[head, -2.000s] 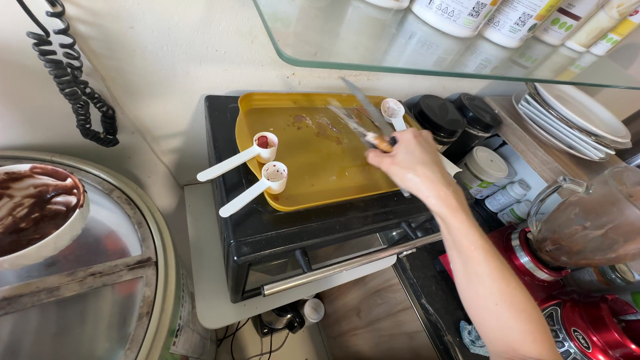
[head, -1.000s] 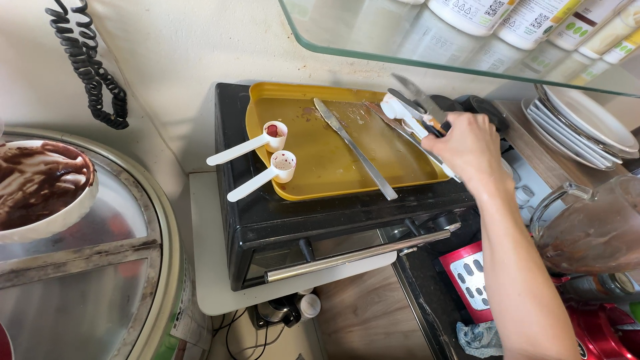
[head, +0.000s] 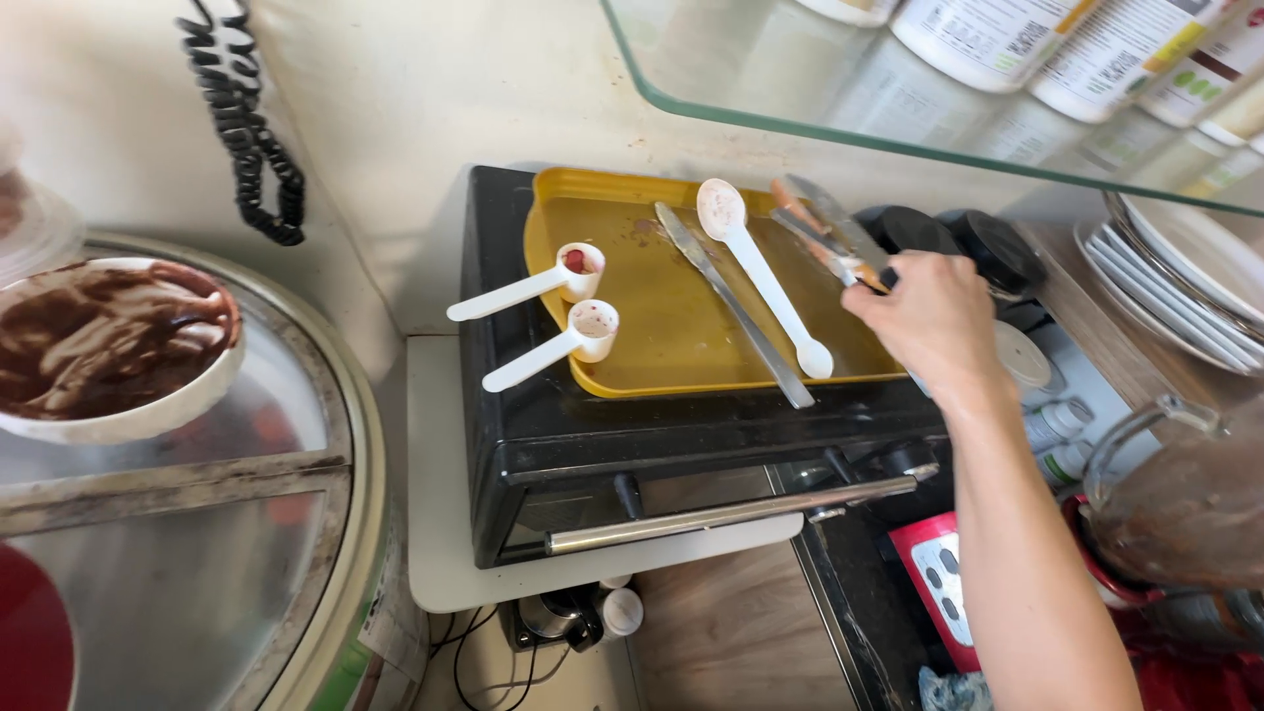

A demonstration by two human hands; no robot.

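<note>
My right hand [head: 928, 321] grips several blurred knives [head: 825, 227] by their dark handle ends, over the right end of a mustard-yellow tray [head: 652, 341]. On the tray, a metal table knife [head: 736, 301] lies slanted, its lower end past the front rim. Beside it rests a long white plastic spoon [head: 765, 276] with residue in its bowl. Two white measuring scoops, one upper [head: 578, 272] and one lower [head: 592, 331], sit at the left rim with handles pointing left; the upper holds something red. My left hand is out of view.
The tray stands on a black toaster oven [head: 632, 430]. A glass shelf [head: 750, 69] with bottles overhangs it. Right are black-lidded jars [head: 987, 252], stacked plates [head: 1175, 286] and a blender jug [head: 1185, 494]. A chocolate-smeared bowl [head: 118, 341] sits on a round lid at left.
A table knife lies on the tray that was not lying there two seconds ago. The long white spoon, near my right hand a second ago, now lies beside that knife.
</note>
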